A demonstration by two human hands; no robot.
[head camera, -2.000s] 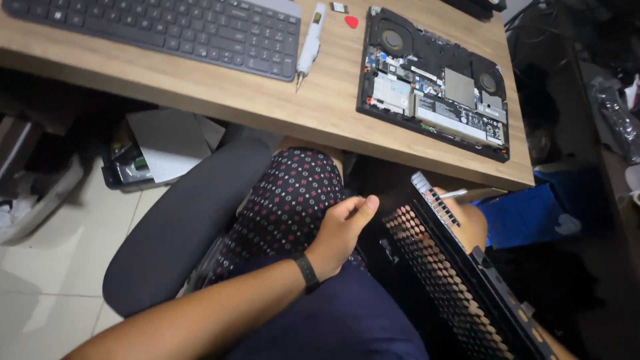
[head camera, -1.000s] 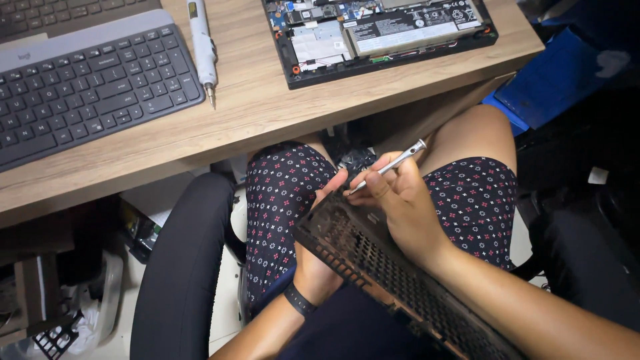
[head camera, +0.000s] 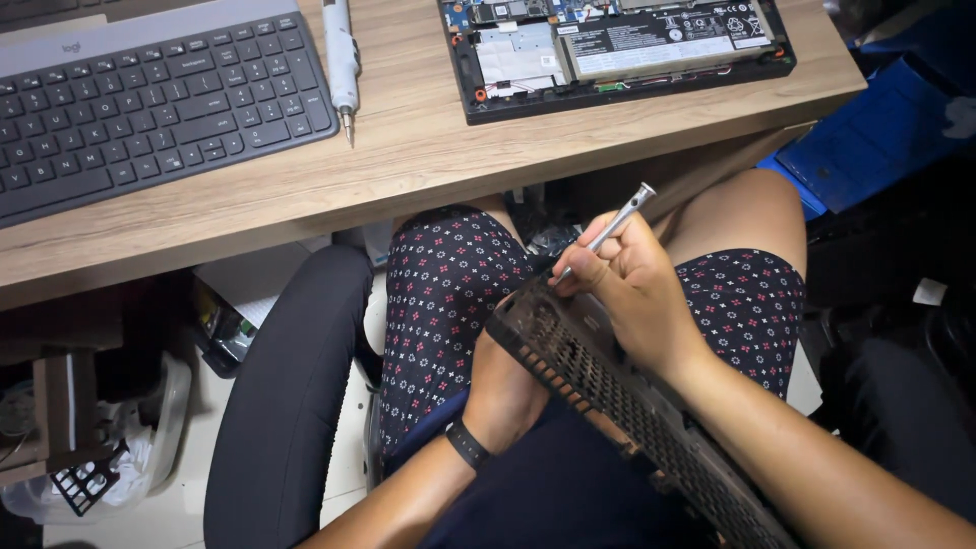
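Observation:
My left hand (head camera: 507,389), with a dark band on its wrist, holds a black perforated laptop bottom cover (head camera: 610,396) from below, tilted over my lap. Its fingers are mostly hidden behind the cover. In my right hand (head camera: 633,282) is a slim silver metal tool (head camera: 621,217), pinched between thumb and fingers. The tool's lower end is at the cover's upper corner, and its tip is hidden by my fingers. On the desk, an opened laptop base (head camera: 625,53) shows its battery and boards.
A wooden desk (head camera: 412,152) spans the view above my knees. A keyboard (head camera: 160,114) and a pen-shaped precision screwdriver (head camera: 341,69) lie on it. A black padded armrest (head camera: 286,404) stands left, a clear plastic bin (head camera: 171,419) beyond it, and a blue box (head camera: 877,145) at right.
My right hand, behind the cover two seconds ago, is now over its upper corner with the silver tool. My left hand has gone from beside the cover to beneath it. The view has shifted.

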